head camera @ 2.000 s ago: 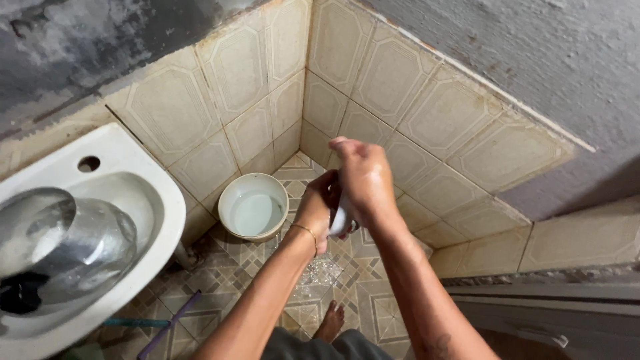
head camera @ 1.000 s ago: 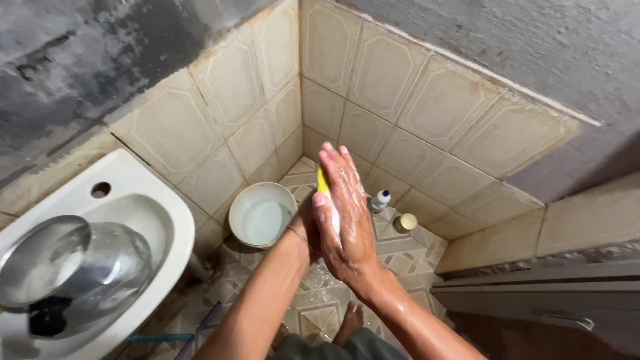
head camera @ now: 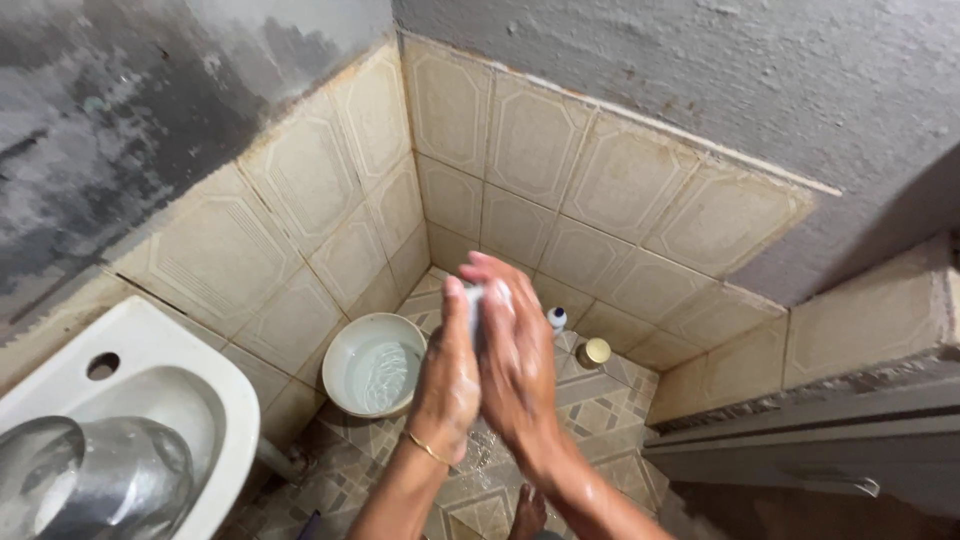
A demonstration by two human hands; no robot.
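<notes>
My left hand [head camera: 448, 375] and my right hand [head camera: 517, 360] are pressed palm to palm near the middle of the view, wet and with white lather on the fingers. Between them is a whitish, foamy piece [head camera: 474, 300], mostly hidden; I cannot tell exactly what it is. A thin gold-coloured bracelet [head camera: 429, 448] circles my left wrist. Just left of my hands and lower down, a round white basin [head camera: 337, 360] of water stands on the floor.
At left is a white washbasin [head camera: 238, 405] with a shiny metal pot [head camera: 135, 472] in it. A white bottle with a dark cap [head camera: 556, 318] and a jar with a gold-coloured lid [head camera: 595, 352] stand by the tiled wall. A foot [head camera: 529, 510] shows below. A door [head camera: 810, 469] is at right.
The yellow edge seen between my hands a second ago no longer shows, and white foam shows there now. Both hands have turned and remain together.
</notes>
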